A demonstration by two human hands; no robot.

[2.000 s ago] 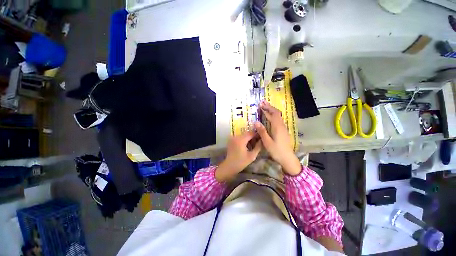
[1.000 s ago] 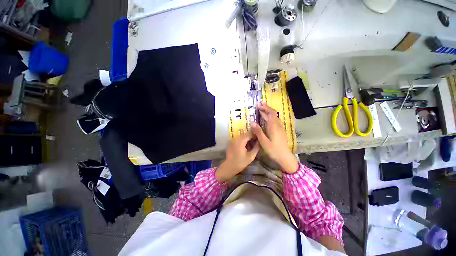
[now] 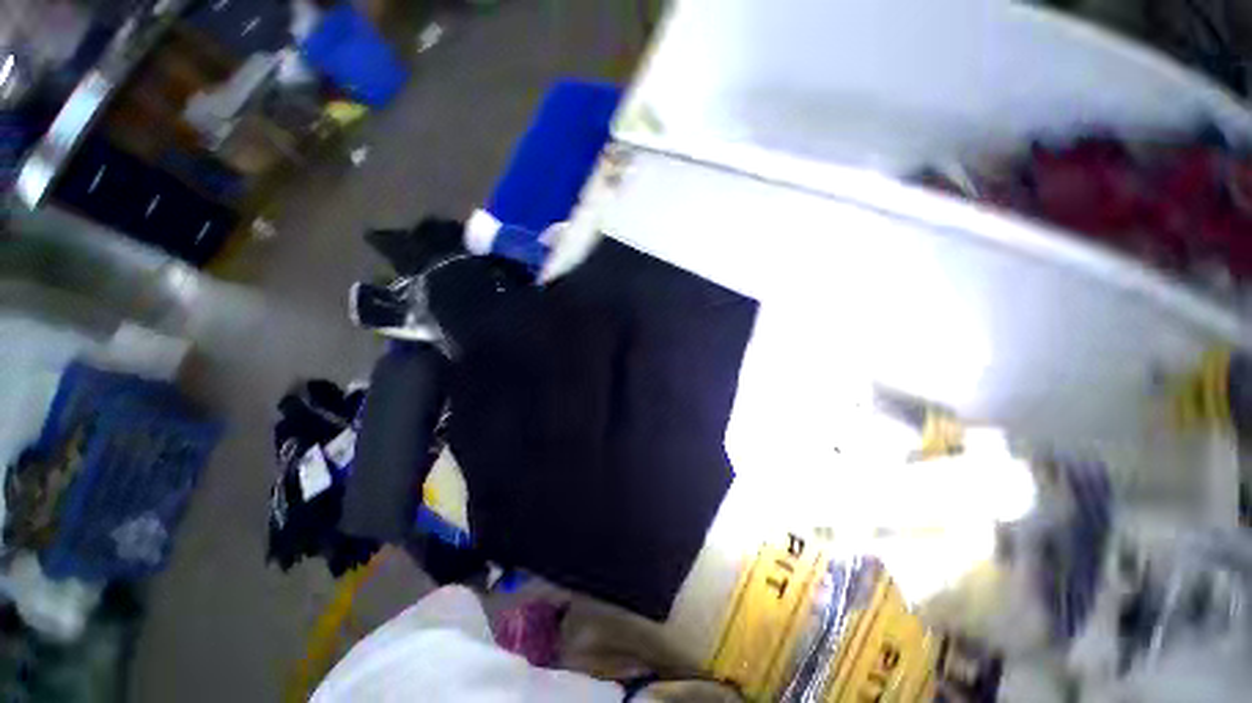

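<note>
The large dark garment panel (image 3: 618, 412) lies on the pale table, left of the machine bed, and reaches over the table's left edge. Yellow marked tape (image 3: 769, 618) with black "PIT" lettering sits at the bottom, on both sides of a shiny metal plate (image 3: 827, 625). Neither of my hands shows in the picture. A bit of pink sleeve (image 3: 533, 632) shows at the bottom, beside white clothing. The needle area is blurred and washed out by bright light.
A blue crate (image 3: 556, 158) stands at the table's left edge. Dark garments (image 3: 319, 474) hang or lie below left. Another blue crate (image 3: 124, 460) stands on the floor at far left. Blurred dark red material (image 3: 1146, 199) lies at upper right.
The view has swung to the left, so the panel shows nearer the middle. Both hands and the yellow scissors have left the picture. The panel has kept its place on the table.
</note>
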